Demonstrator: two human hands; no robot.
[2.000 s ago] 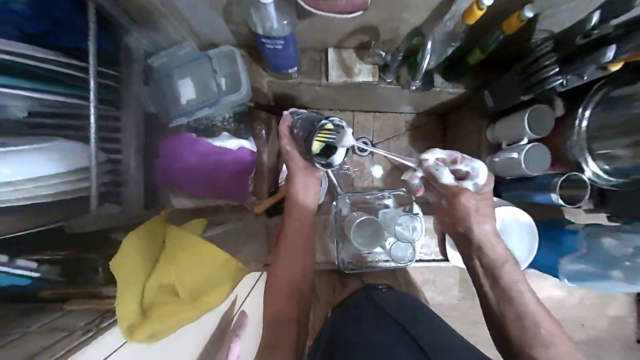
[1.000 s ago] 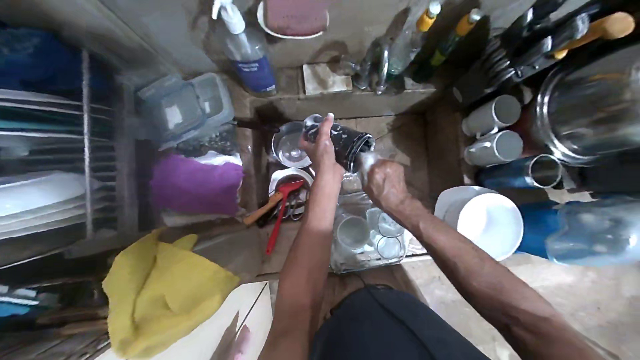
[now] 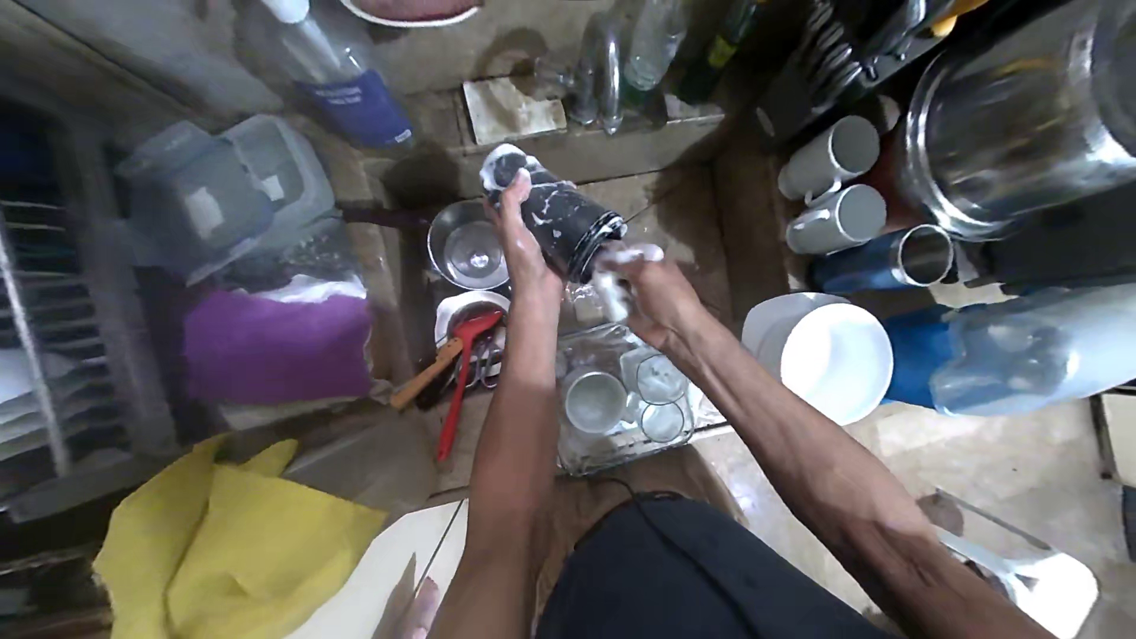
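Note:
My left hand grips a black cylindrical tumbler with soap suds on it; it lies tilted above the sink. At the tumbler's lower right rim, my right hand holds something white and foamy, partly hidden by the fingers. Below the hands, a glass dish holds a cup and drinking glasses. Left of them are a metal pot and a white bowl with a red-handled utensil and a wooden handle across it.
White mugs, a blue tumbler, a white container and a large metal pot line the right side. Plastic containers, a purple cloth and a yellow cloth lie left. Behind stand a spray bottle and a faucet.
Two seconds ago my right hand held a long-handled utensil beside the tumbler's mouth; that utensil no longer shows. The tumbler has turned, its rim now toward the lower right.

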